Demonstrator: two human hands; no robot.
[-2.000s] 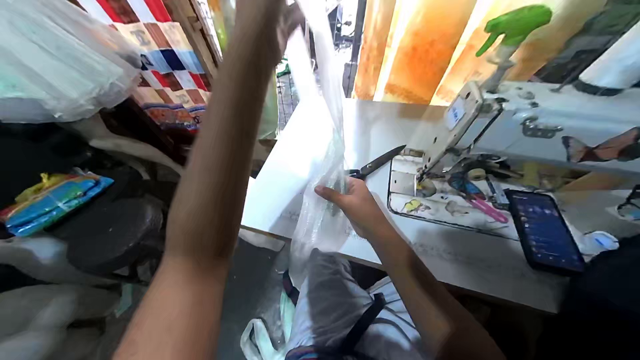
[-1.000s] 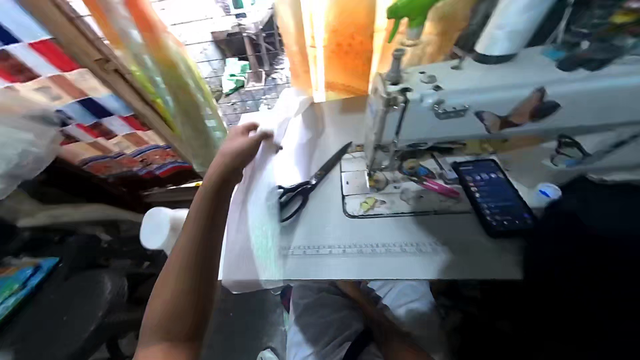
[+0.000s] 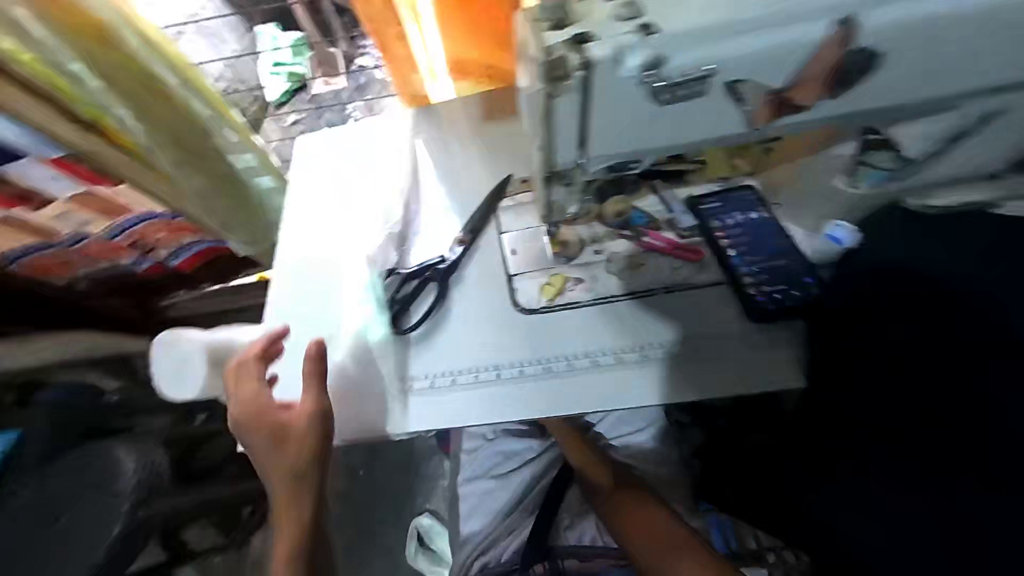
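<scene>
My left hand (image 3: 280, 400) is over the left front corner of the white table, its fingers apart and nothing in it. Beside its fingertips a white cylinder (image 3: 180, 364) sticks out past the table's left edge. A thin translucent white sheet (image 3: 336, 240) lies along the table's left side. Black-handled scissors (image 3: 456, 248) rest right of the sheet, blades toward the sewing machine (image 3: 680, 80). A ruler scale (image 3: 536, 368) runs along the front of the tabletop. My right hand is hidden under the table's front edge; only the forearm shows.
A smartphone (image 3: 752, 248) lies right of the machine's bed, near a pink-handled tool (image 3: 668, 246) and small loose items. A dark shape covers the right side. Curtains (image 3: 448, 48) hang behind the table, and a dark round stool (image 3: 88, 496) stands at lower left.
My left hand has come back from the sheet's far part to the near left corner. Two seconds ago both hands were on the translucent sheet; now it lies on the table. The view has shifted.
</scene>
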